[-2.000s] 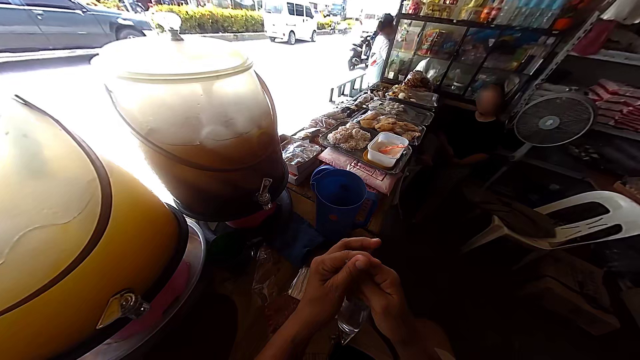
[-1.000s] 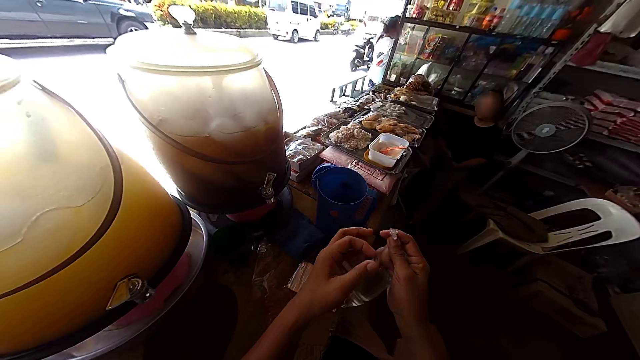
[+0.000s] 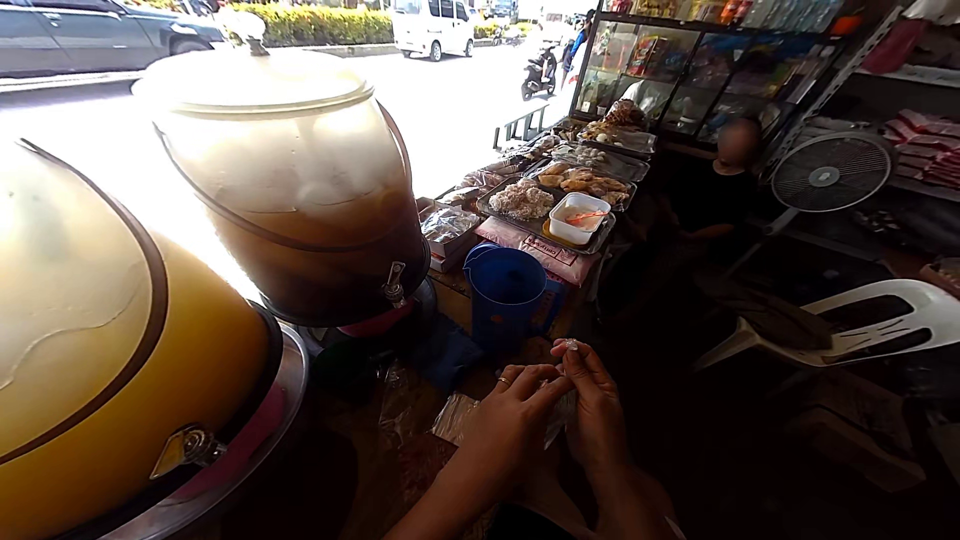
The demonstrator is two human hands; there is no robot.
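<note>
My left hand [image 3: 517,409], with a ring on one finger, and my right hand [image 3: 592,397] meet at the lower middle, both on a thin clear plastic bag [image 3: 559,420]. The right thumb and forefinger pinch a bit of it at the top; the left fingers curl against it. Just beyond them stands a blue plastic pitcher [image 3: 506,292]. Left of the hands, more clear plastic bags [image 3: 455,418] lie on the dark tabletop. Two large drink dispensers with spigots stand to the left, one with brown drink [image 3: 300,225], one with yellow drink [image 3: 195,352].
Past the pitcher are trays of food [image 3: 577,184] and a white tub [image 3: 579,217] with an orange utensil. A seated person [image 3: 720,187] is near a fan [image 3: 832,172]. A white plastic chair [image 3: 885,315] stands at right; a glass display case [image 3: 675,75] is behind.
Two seconds ago my hands were pressed together with fingers crossing. They then drew apart with the clear plastic between them, and now are close together again on it.
</note>
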